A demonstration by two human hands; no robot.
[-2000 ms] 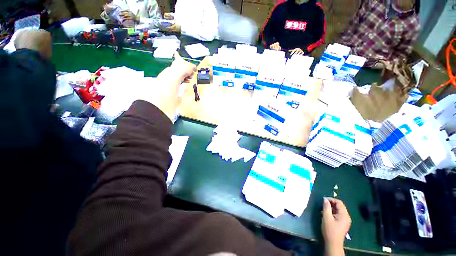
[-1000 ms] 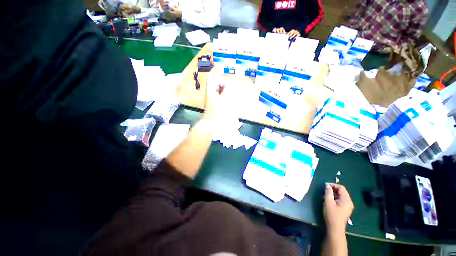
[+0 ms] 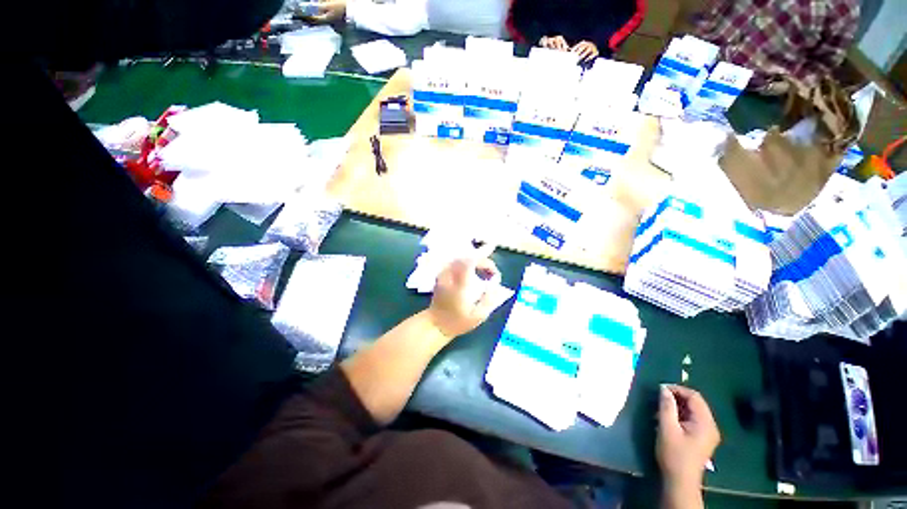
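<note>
My left hand (image 3: 465, 295) is at the heap of small white paper pieces (image 3: 430, 260), left of the flat cartons. Its fingers are curled near the pieces; a small dark spot shows just above the fingertips, and I cannot tell what the hand holds. Flat white cartons with blue bands (image 3: 542, 343) lie in two overlapping piles in front of me. My right hand (image 3: 686, 432) rests at the bench's near edge, right of the cartons, thumb and fingers close together; a tiny pale bit shows at the fingertips, and I cannot tell if it is gripped.
Erected cartons (image 3: 487, 99) stand on the tan board (image 3: 398, 199) with a black device (image 3: 394, 115) and short cable (image 3: 379, 155). Carton stacks (image 3: 696, 254) and a black tray (image 3: 811, 418) are right. Bubble bags (image 3: 249, 268) and white sheets (image 3: 229, 159) lie left. A person's hands (image 3: 569, 47) show beyond.
My left hand has come back from the black device over the board to the heap of paper pieces. My right hand has stayed by the near edge. The view has shifted slightly.
</note>
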